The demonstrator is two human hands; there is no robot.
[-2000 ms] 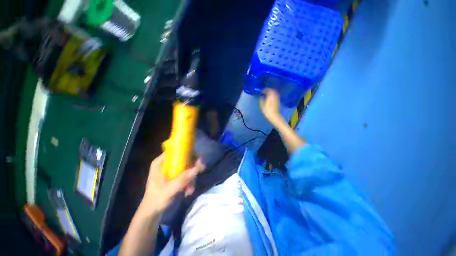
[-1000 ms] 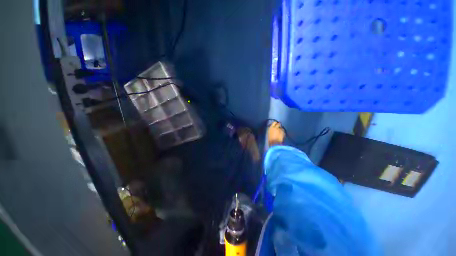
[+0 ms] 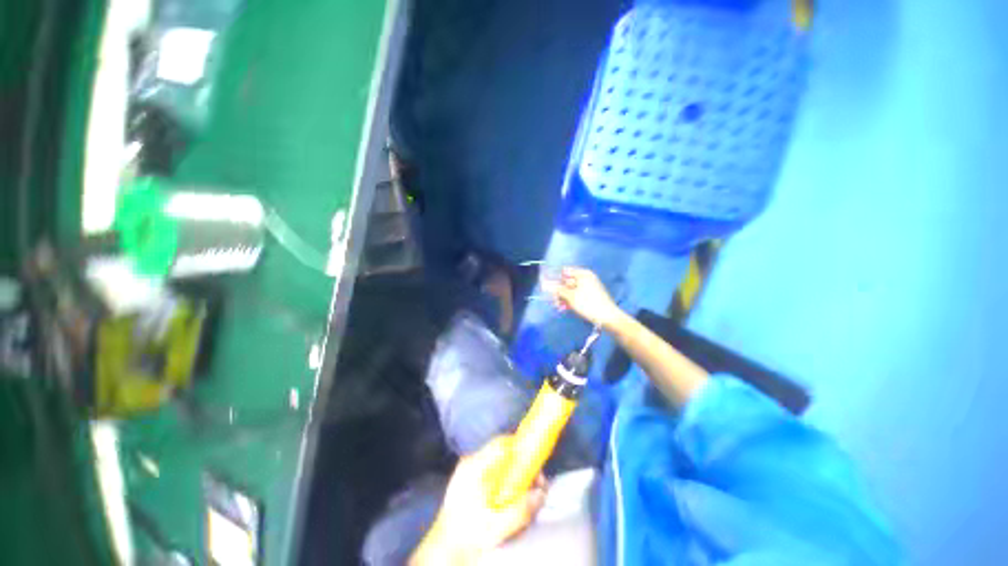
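Observation:
My left hand is closed around the yellow-orange electric screwdriver, held in front of my body. Its black nose and thin silver bit point up and to the right, towards my right forearm. My right hand is stretched out low, just below the blue stool in the view, fingers bent together. Thin pale lines show at its fingertips; blur hides whether they are tweezers or wire, and whether it holds them.
The blue perforated stool stands beyond my right hand. A dark flat object lies on the blue floor behind my right forearm. On the green bench at left are a green-ended reel, a yellow-and-black item and an opened smartphone.
The view has swung back from the floor under the bench to the bench edge. The screwdriver has come further up into view and now tilts right. The pale lines at my right fingertips are newly visible.

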